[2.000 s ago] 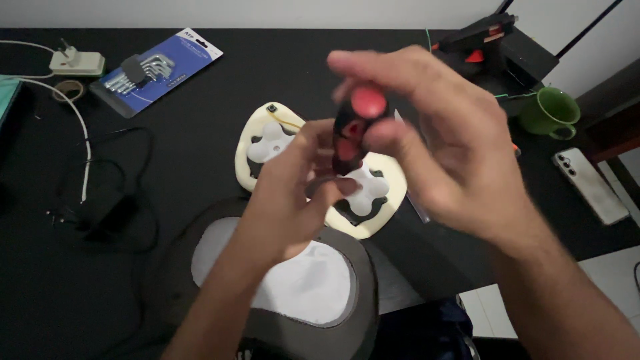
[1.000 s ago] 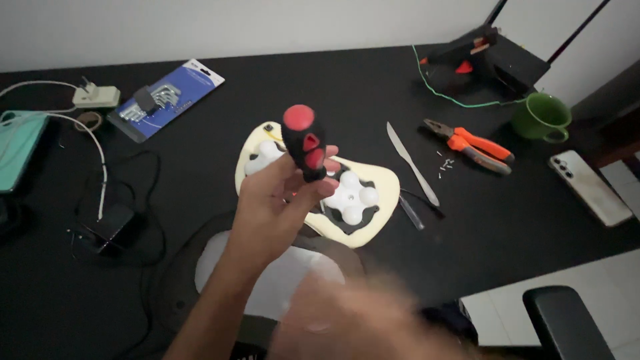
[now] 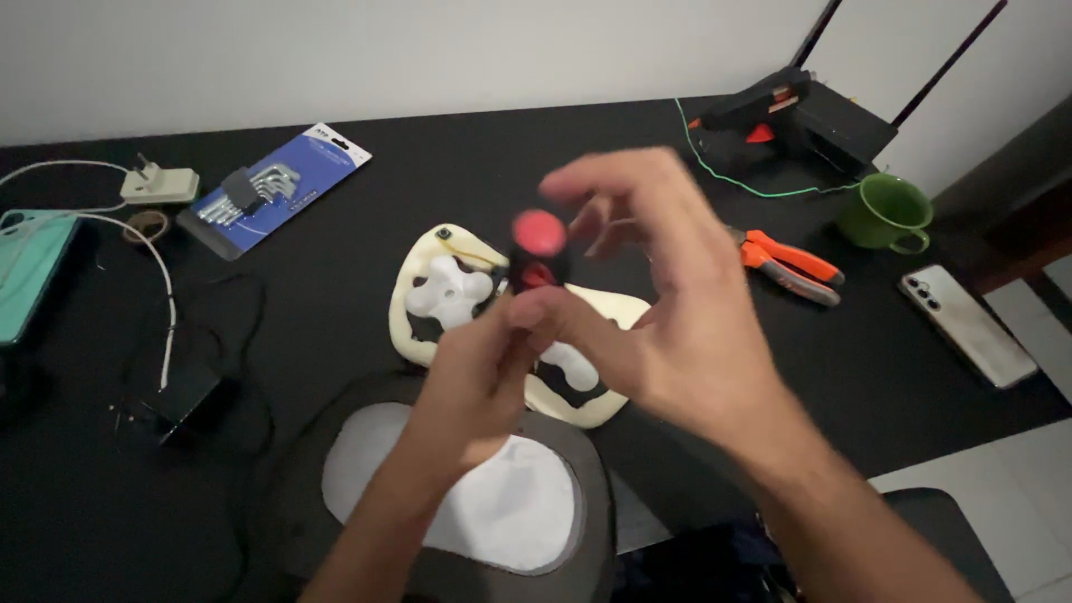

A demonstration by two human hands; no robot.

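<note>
A screwdriver with a black and red handle [image 3: 538,251] stands roughly upright over a cream-rimmed device [image 3: 406,318] that has white four-lobed parts [image 3: 450,293]. My left hand [image 3: 481,377] is closed around the lower part of the screwdriver; its shaft and tip are hidden. My right hand [image 3: 670,293] has its thumb against the handle's near side, with the other fingers spread and curved beyond it. Nearer to me lies a dark grey padded piece with a white oval middle [image 3: 511,502], partly under my left forearm.
At right lie orange-handled pliers [image 3: 791,266], a green mug [image 3: 888,213] and a phone [image 3: 969,327]. A glue gun [image 3: 754,100] rests by a black antenna box [image 3: 846,126]. Left are a hex key pack [image 3: 276,188], a plug adapter [image 3: 159,182], a teal phone [image 3: 33,268] and cables.
My right hand has risen from the lower edge of the view to the screwdriver handle. My left hand still holds the screwdriver.
</note>
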